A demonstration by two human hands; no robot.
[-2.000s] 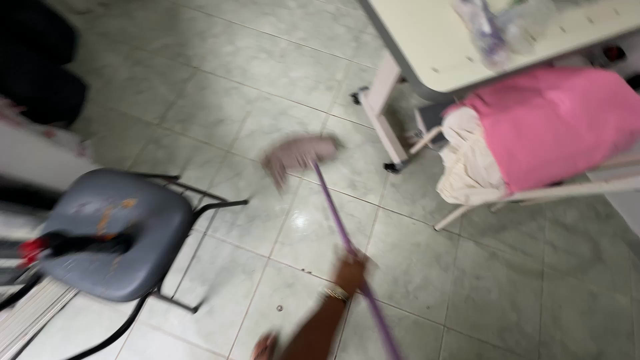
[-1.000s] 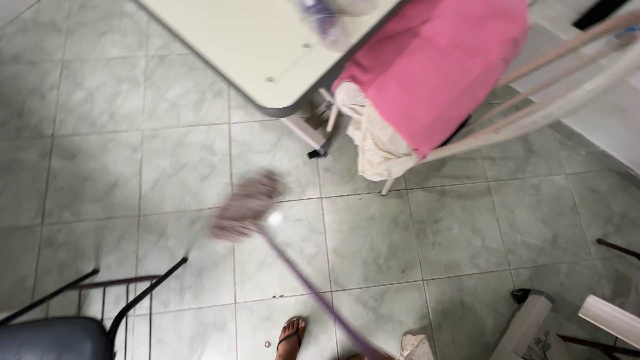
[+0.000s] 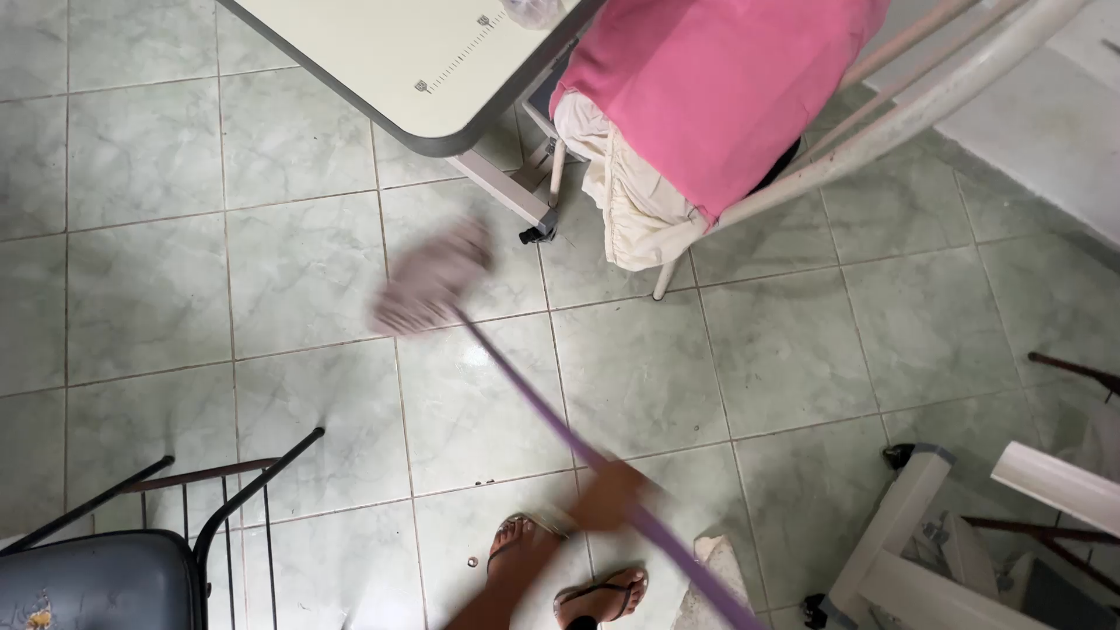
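Observation:
A blurred mop head (image 3: 433, 276) of greyish-pink strands lies on the tiled floor, left of a table leg. From it a purple mop handle (image 3: 534, 398) runs down to the lower right and out of the bottom edge. My left hand (image 3: 617, 496), its forearm entering from the bottom, is closed around the handle just above my sandalled feet (image 3: 604, 597). My right hand is out of view.
A cream-topped wheeled table (image 3: 411, 52) stands at the top, beside a chair with pink cloth (image 3: 726, 79). A dark padded chair (image 3: 96, 582) is at lower left. A wheeled metal frame (image 3: 901, 534) stands at lower right, a wall (image 3: 1041, 149) at upper right.
The view has shifted, and the padded chair now shows only partly at lower left. My left hand grips the handle both two seconds ago and now.

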